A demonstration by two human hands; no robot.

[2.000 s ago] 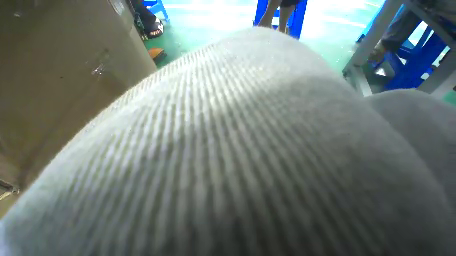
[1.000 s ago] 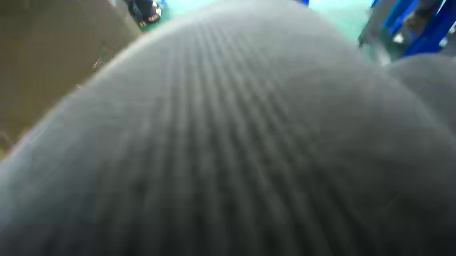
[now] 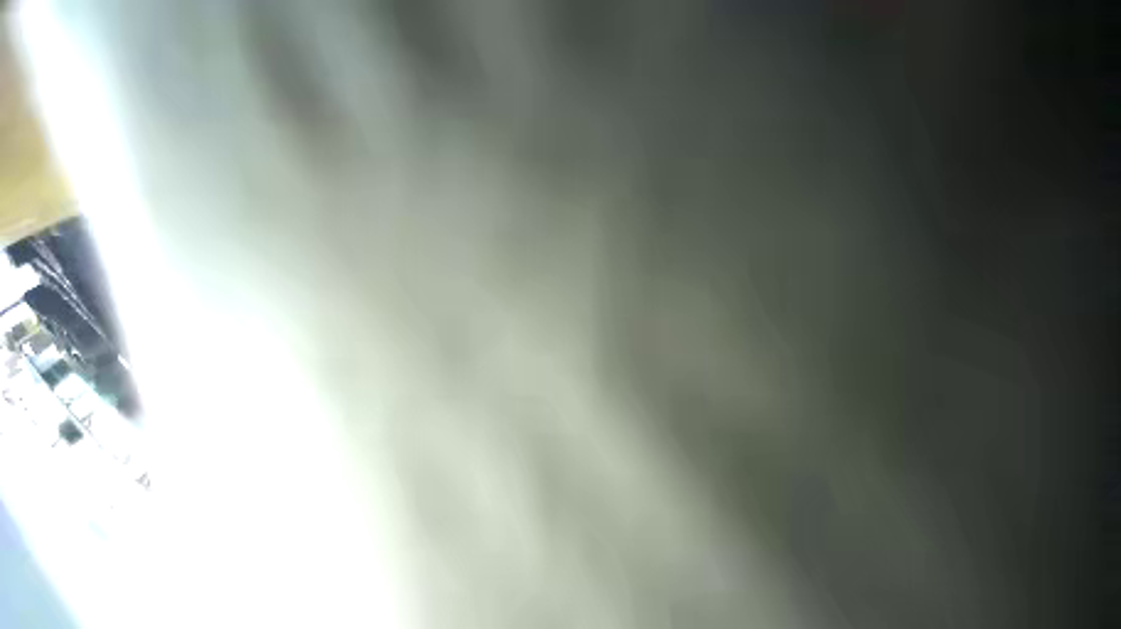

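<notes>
A pale grey-green blurred surface, which looks like cloth (image 3: 529,320), lies very close to the camera and fills most of the head view. Its left edge is glaring white and its right side falls into dark. Neither my left hand nor my right hand can be seen. No tray, part or sticker can be made out. What lies behind the cloth is hidden.
At the far left, a tan-brown patch (image 3: 27,154) shows at the upper edge. Below it is a dark ribbed shape (image 3: 76,289) and a bright, washed-out area with small dark and greenish shapes, too unclear to name.
The view has swung sharply. The ribbed cloth, brown carton, green floor and blue stools seen before have given way to blurred close cloth and glare at the left.
</notes>
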